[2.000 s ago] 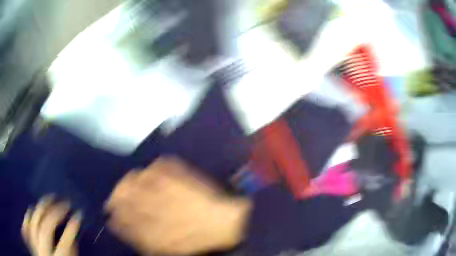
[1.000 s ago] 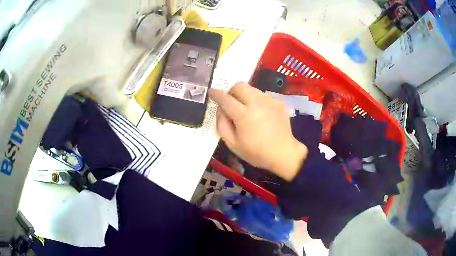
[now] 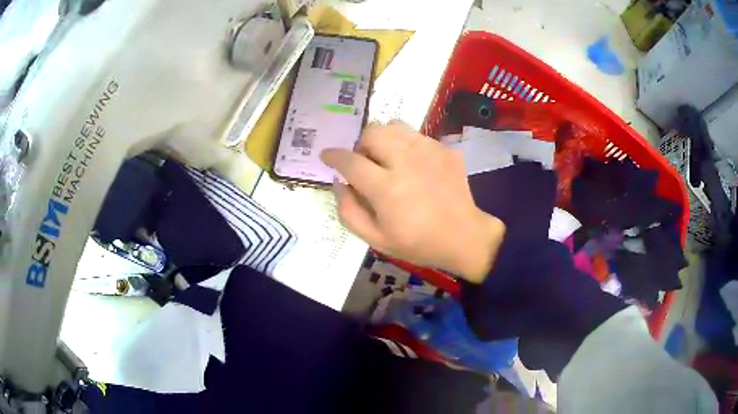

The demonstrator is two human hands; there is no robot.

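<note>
A smartphone lies on a yellow card on the white table, its screen lit with a light page of message-like pictures. My right hand is over the phone's lower right corner, with a fingertip at the lower part of the screen. It holds nothing; the other fingers are curled. My left hand is not in view. Navy cloth hangs over the table's front edge at the bottom.
The sewing machine arm fills the left side. Striped navy-and-white cloth lies folded under it. A red basket with navy and white pieces stands right of the table. Boxes are at the far right.
The phone screen has changed from the T4005 product picture to a light page of message-like pictures. My right fingertip has moved from the phone's edge onto the screen. The view has shifted slightly.
</note>
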